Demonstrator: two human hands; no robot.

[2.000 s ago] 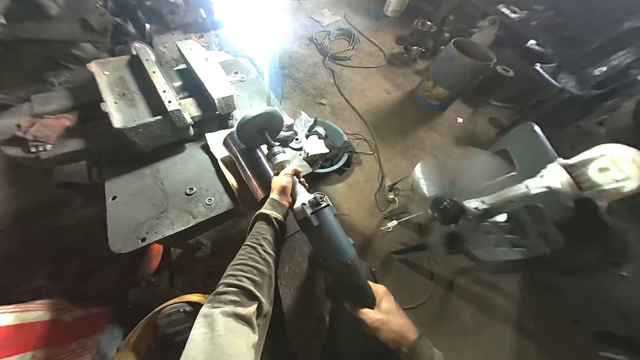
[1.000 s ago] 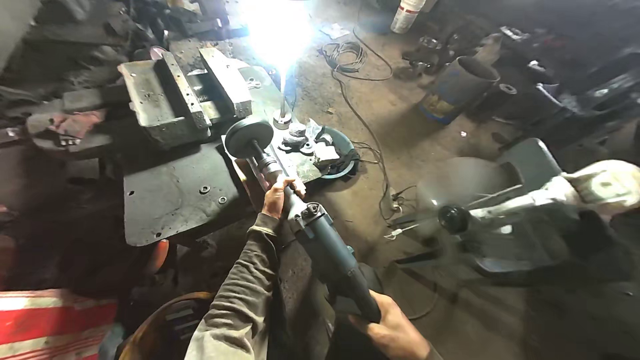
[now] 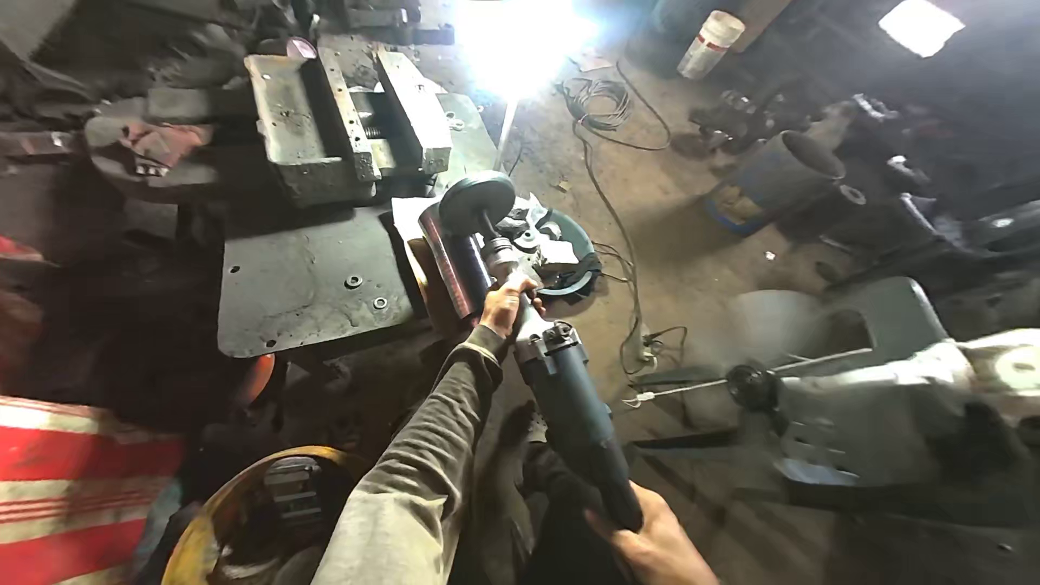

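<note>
A long power grinder (image 3: 569, 398) with a dark blue-green body lies across the middle of the view, its far end pointing up and left. My left hand (image 3: 508, 305) is closed around its metal neck, just below the spindle. My right hand (image 3: 654, 540) grips the dark rear handle. At the far end a round grinding wheel (image 3: 477, 203) overlaps the upper part of a shiny metal cylinder (image 3: 457, 260); whether they touch I cannot tell. My left fingers are close to the cylinder's lower end.
A steel plate (image 3: 317, 284) with two washers and a heavy machine vise (image 3: 305, 122) are at left. Beyond the grinder stands a round basin (image 3: 581, 252) of parts. A fan (image 3: 751, 386) and a plastic chair (image 3: 894, 317) are at right. Cable (image 3: 601, 101) lies coiled on the floor.
Both hands keep their hold on the grinder. Its wheel end has shifted relative to the cylinder since the earliest frame. The view has moved slightly.
</note>
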